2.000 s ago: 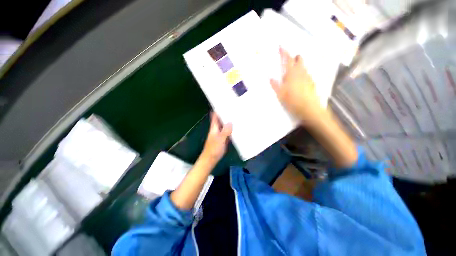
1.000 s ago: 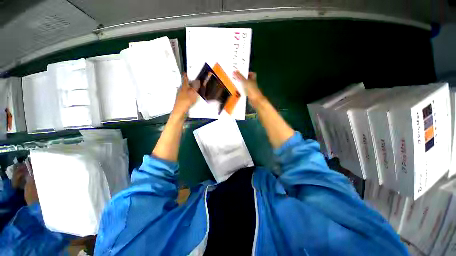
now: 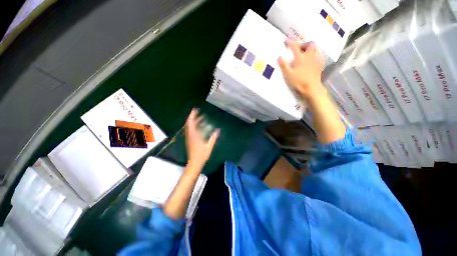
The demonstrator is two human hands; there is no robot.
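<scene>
A closed white gift box (image 3: 239, 95) stands on the green surface ahead, its back panel with small dark, lilac and orange blocks facing up. My right hand (image 3: 303, 67) is on the right edge of this panel, fingers spread over it, gripping the box. My left hand (image 3: 199, 142) is off the box, left of it and nearer my body, empty, fingers apart and blurred. A box lid (image 3: 102, 120) with a black-and-orange device picture lies on the belt at left. A plain white box base (image 3: 87, 165) lies next to it.
White inner trays (image 3: 160, 182) are stacked near my lap. More white trays or boxes (image 3: 47, 192) lie at lower left. Another box (image 3: 305, 22) and rows of finished boxes (image 3: 401, 90) stand at right. A brown carton (image 3: 283, 175) is below bench level. A grey metal edge (image 3: 95, 90) borders the belt.
One second ago both hands held a box or lid with its picture up. Now my left hand is empty, and my right hand is further right on a closed box with its back panel up.
</scene>
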